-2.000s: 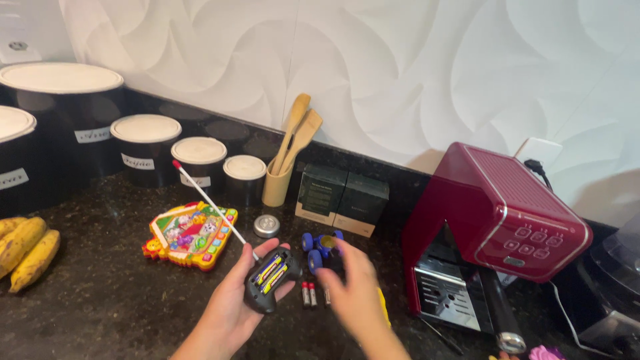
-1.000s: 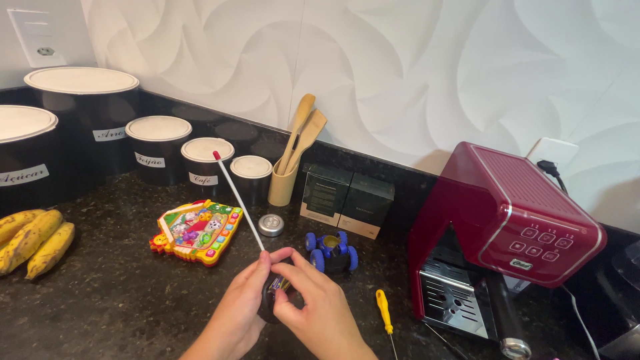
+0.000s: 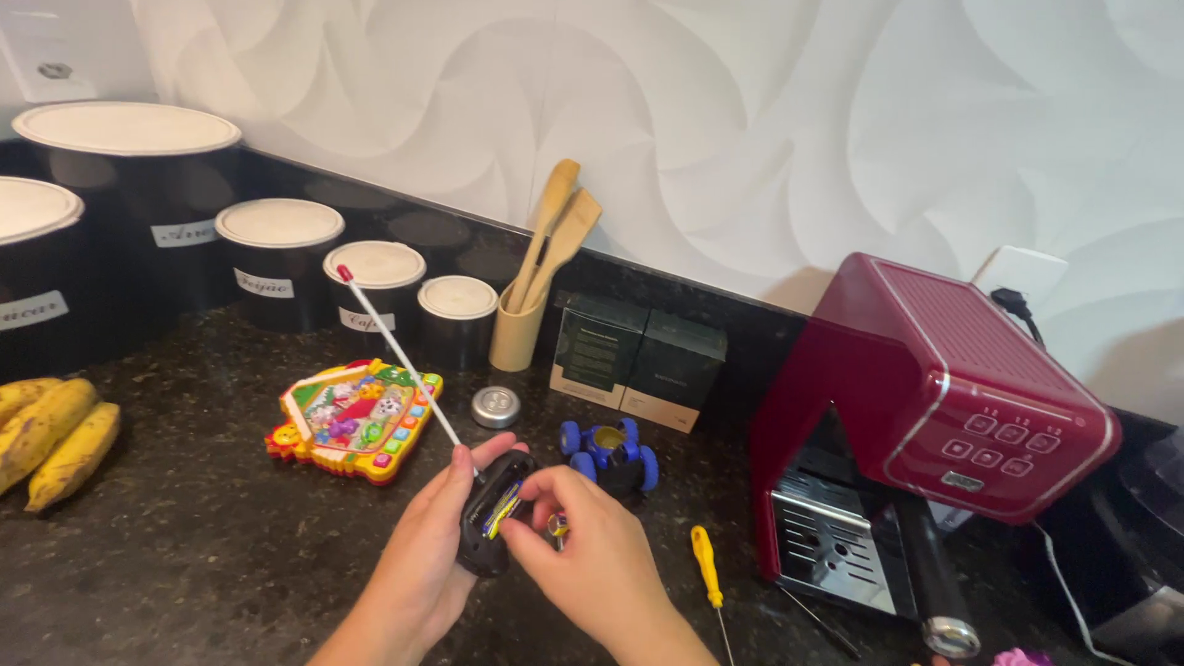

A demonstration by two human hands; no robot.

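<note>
My left hand (image 3: 430, 546) is closed around a black toy remote control (image 3: 483, 546), whose white antenna with a red tip (image 3: 398, 351) points up and left. Yellow and blue batteries (image 3: 502, 511) lie in its uncovered compartment. My right hand (image 3: 592, 555) has its thumb and index finger at the compartment's edge; a small shiny battery end (image 3: 557, 524) shows between its fingers. Just beyond sits a toy car chassis with blue wheels (image 3: 609, 453). Right of that hand lies a screwdriver with a yellow handle (image 3: 706, 564).
A colourful toy tablet (image 3: 356, 421), a round silver tin (image 3: 496, 407) and bananas (image 3: 74, 444) lie to the left. Black canisters (image 3: 277, 291), a wooden utensil holder (image 3: 515, 338) and dark boxes (image 3: 638, 361) line the wall. A red espresso machine (image 3: 925, 388) stands at right.
Two seconds ago my right hand was apart from the remote, near the blue-wheeled toy. It has moved to the remote's battery compartment. My left hand still holds the remote.
</note>
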